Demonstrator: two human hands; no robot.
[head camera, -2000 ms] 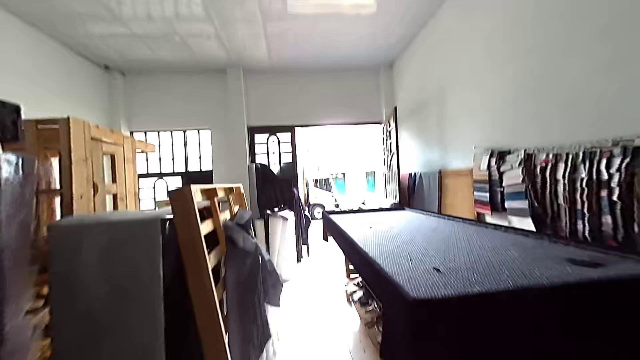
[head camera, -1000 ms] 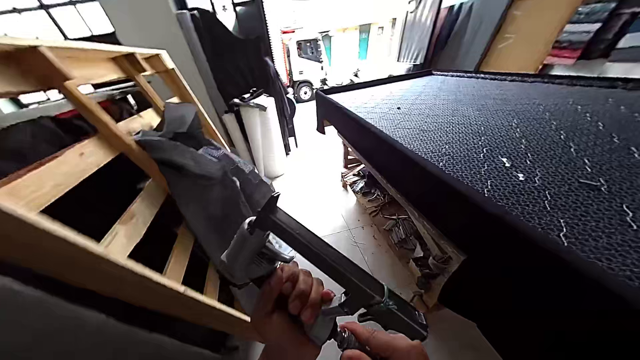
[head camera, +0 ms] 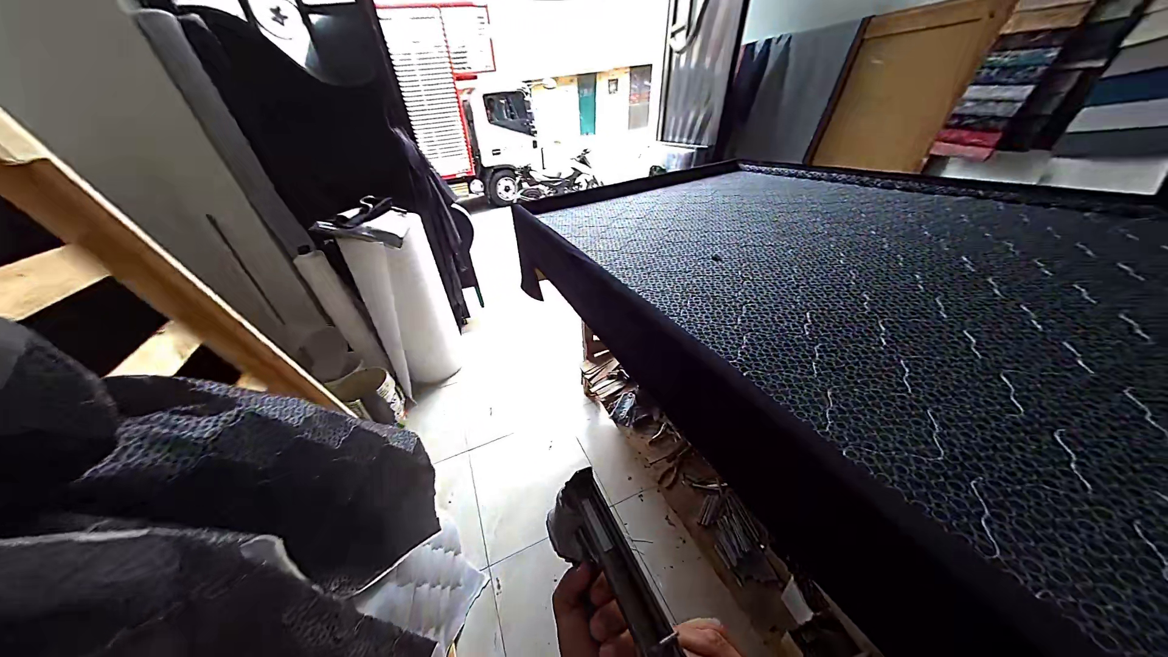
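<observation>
At the bottom centre, a dark staple gun [head camera: 620, 561] points away from me, low over the floor tiles beside the table. My left hand [head camera: 589, 607] is wrapped around its body with bent fingers. At the lower edge, my right hand [head camera: 704, 637] touches the rear of the tool near a small metal fitting; most of this hand is cut off. On the right stands a large table-like frame covered in patterned dark fabric [head camera: 821, 301], with black cloth down its side. Gathered dark fabric [head camera: 265, 474] lies at the lower left.
A wooden slatted frame [head camera: 173, 265] leans at the left. White rolls [head camera: 424, 301] and a bucket [head camera: 374, 392] stand beyond it. Scraps [head camera: 730, 520] lie under the table. Fabric swatches [head camera: 1004, 82] hang at the right; a truck [head camera: 506, 137] stands outside the doorway.
Two seconds ago no hands were in view; one second ago both were on the staple gun. It has since turned to point more straight ahead. The view has tilted down and moved closer to the table.
</observation>
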